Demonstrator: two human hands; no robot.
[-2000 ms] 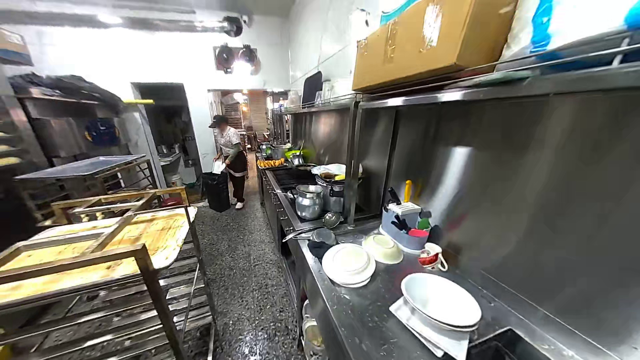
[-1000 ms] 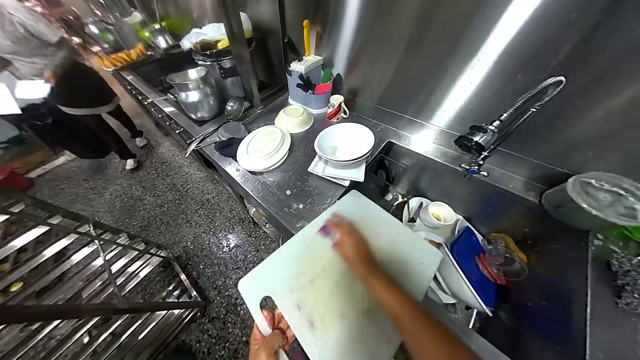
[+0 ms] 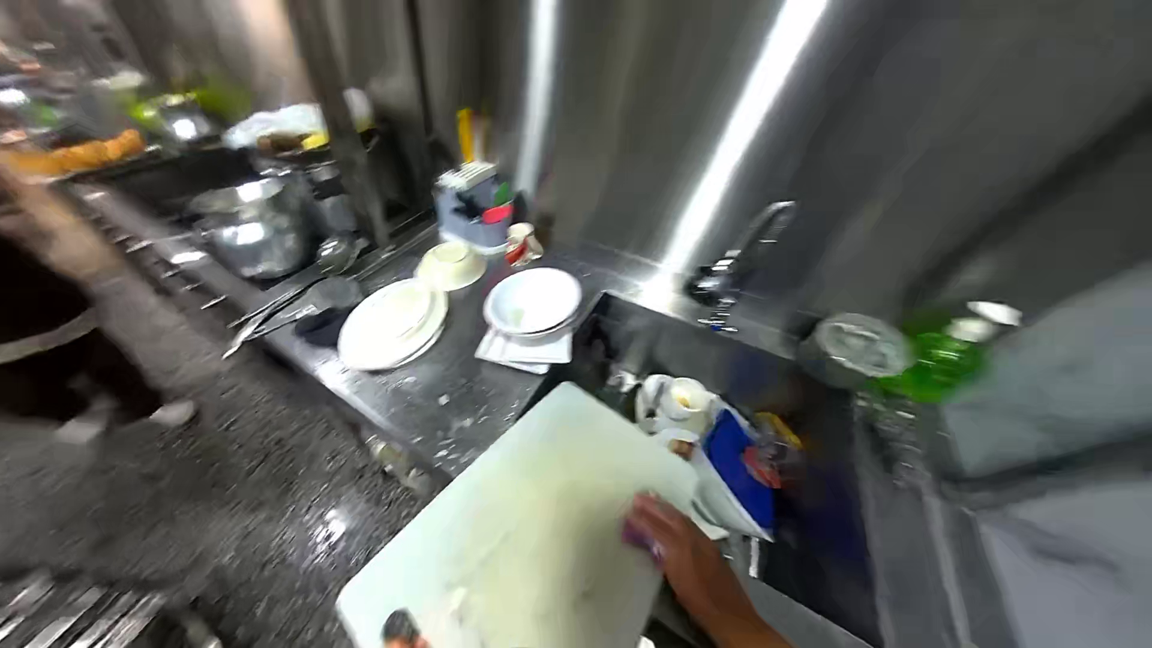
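A white cutting board [image 3: 531,522] lies tilted in front of me, its upper right edge by the sink. My right hand [image 3: 670,540] presses a small purplish scrubbing pad [image 3: 643,538] on the right part of the board. Only a bit of my left hand [image 3: 403,630] shows at the lower left of the board, through its handle hole; it grips the board there. In the sink [image 3: 810,540] beyond sit stacked dishes, a cup [image 3: 686,399] and a blue item [image 3: 740,457]. The whole view is blurred.
Left of the sink are white plates [image 3: 393,324], bowls [image 3: 533,301], a red-and-white mug [image 3: 522,244] and a utensil caddy [image 3: 474,207]. A faucet [image 3: 720,279] rises behind the sink; a green bottle [image 3: 945,360] stands right. A person [image 3: 63,351] stands far left.
The view swung down from the room to the sink and board between the first two frames. Since one second ago, my right hand with the pad has moved toward the board's right edge.
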